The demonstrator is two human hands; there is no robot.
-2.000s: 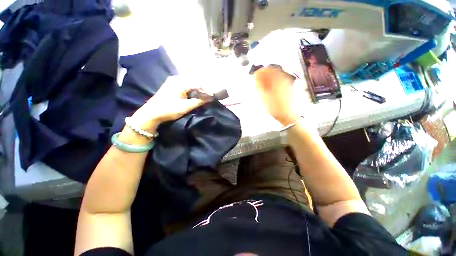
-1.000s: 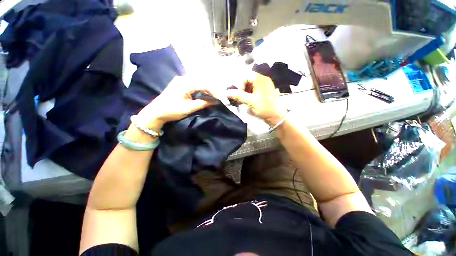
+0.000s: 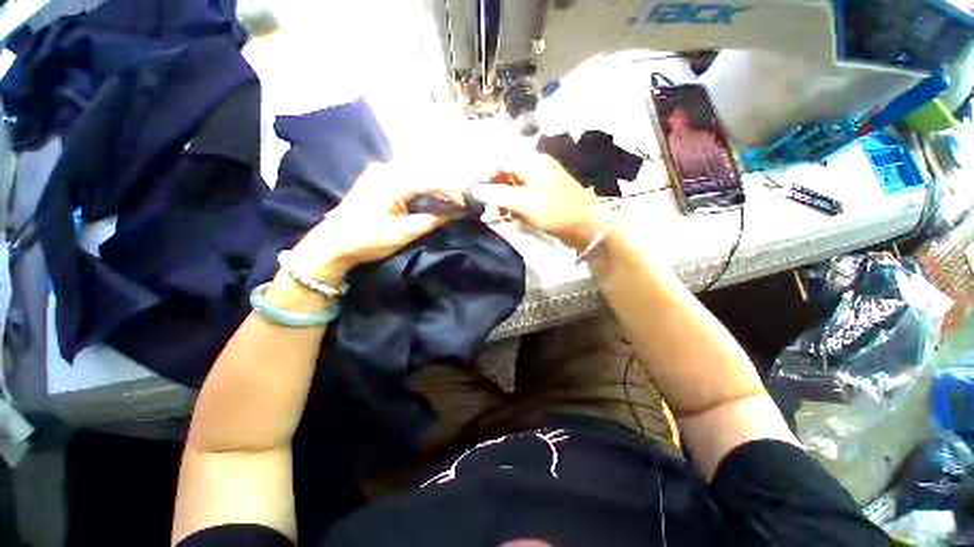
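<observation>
My left hand point(image 3: 374, 214) grips the edge of a shiny black-navy lining point(image 3: 427, 288), which is bunched below it and hangs over the table edge onto my lap. My right hand point(image 3: 545, 203) meets my left at the same edge and pinches a small dark bit of cloth there; glare blurs the fingertips. The larger navy garment point(image 3: 171, 203) lies heaped to the left. Small black cut pieces point(image 3: 593, 160) lie just beyond my right hand. The presser foot area point(image 3: 486, 102) is above my hands, with no cloth visibly under it.
The white sewing machine point(image 3: 726, 53) spans the top right. A smartphone point(image 3: 696, 147) with a cable lies right of the cut pieces. A slim dark tool point(image 3: 814, 199), teal-blue items point(image 3: 801, 144) and a blue tray point(image 3: 892, 166) are farther right. A shiny plastic bag point(image 3: 865, 321) is below the table.
My right hand has come from the cut pieces leftward to my left hand and now pinches at the lining's edge. The cut pieces are uncovered. The view has shifted slightly.
</observation>
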